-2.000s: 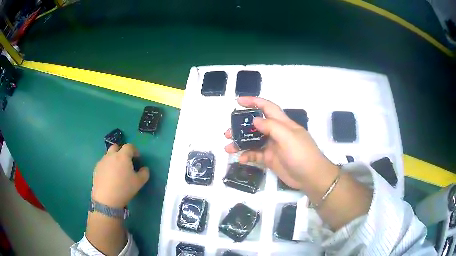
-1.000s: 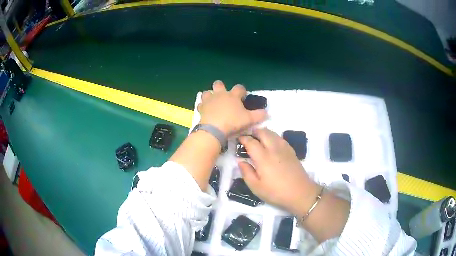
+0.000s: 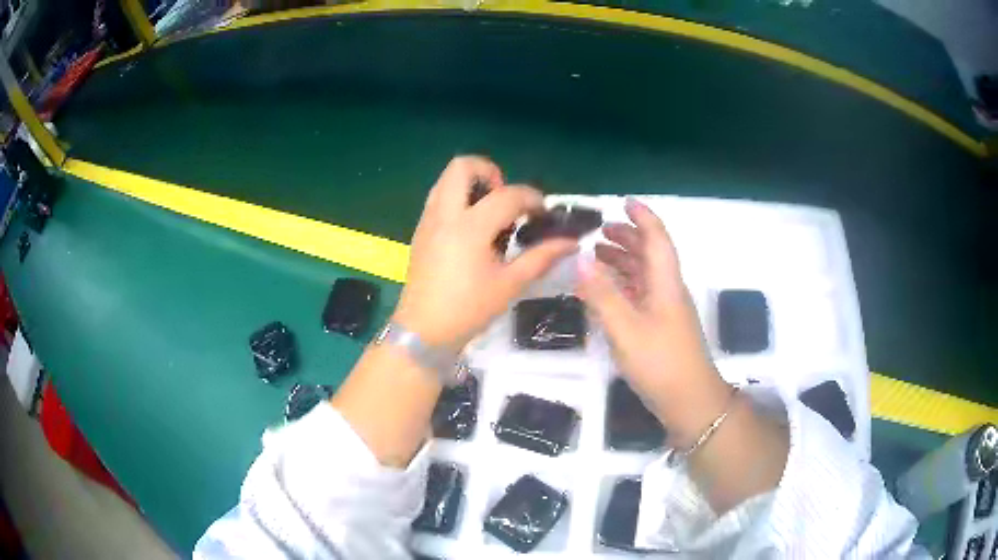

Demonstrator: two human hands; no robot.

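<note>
My left hand (image 3: 460, 257) is raised over the top left of the white tray (image 3: 788, 246), fingers curled around a black watch head (image 3: 478, 194), mostly hidden. Another dark watch head (image 3: 560, 223) shows blurred between my hands; whether it is held or in its pocket is unclear. My right hand (image 3: 654, 312) is just right of it, fingers bent and apart, thumb towards my left hand; its grip is unclear. A film-covered watch head (image 3: 550, 323) lies in the pocket below my hands.
More watch heads lie in the tray, one at the right (image 3: 744, 321). Loose film-covered units (image 3: 350, 306) lie on the green mat (image 3: 186, 317) at left, one partly behind my left sleeve. Yellow tape (image 3: 241, 219) crosses behind them. A metal cylinder (image 3: 947, 476) stands at the right edge.
My left hand has moved from the mat to above the tray. The watch head my right hand held earlier is no longer seen lit. Both hands have lifted off the second-row pocket, which shows a unit.
</note>
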